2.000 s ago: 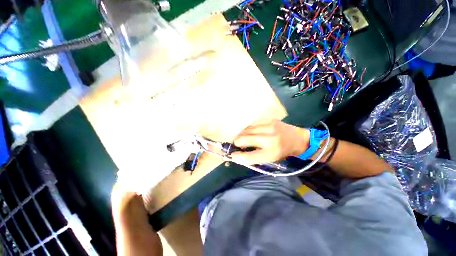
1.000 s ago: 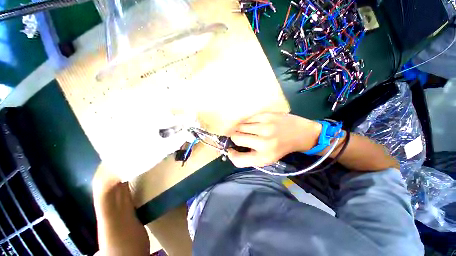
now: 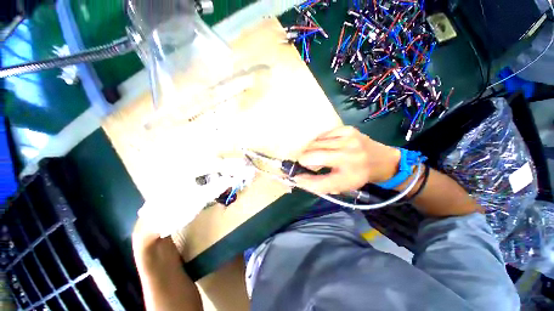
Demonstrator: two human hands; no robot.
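My right hand (image 3: 337,159), bare with a blue wrist strap (image 3: 408,168), is closed on a dark-handled soldering iron (image 3: 297,168). The iron's slim metal end points left over the tan work board (image 3: 291,73). My left hand (image 3: 176,209), in a white glove, lies at the board's near left and merges with the glare. A small part with a dark end (image 3: 203,180) and a dark piece with a blue spot (image 3: 227,196) show at its fingers. Its exact grip is washed out.
A heap of red, blue and black wire leads (image 3: 392,58) lies right of the board, beside a small yellowish pad (image 3: 441,27). A clear hood (image 3: 176,45) on a metal arm (image 3: 73,63) hangs above. A black divided tray (image 3: 45,243) is left, a plastic bag (image 3: 495,164) right.
The iron's tip has moved up and right, slightly away from the small part. My right hand has shifted right with it. The whole view has also shifted a little.
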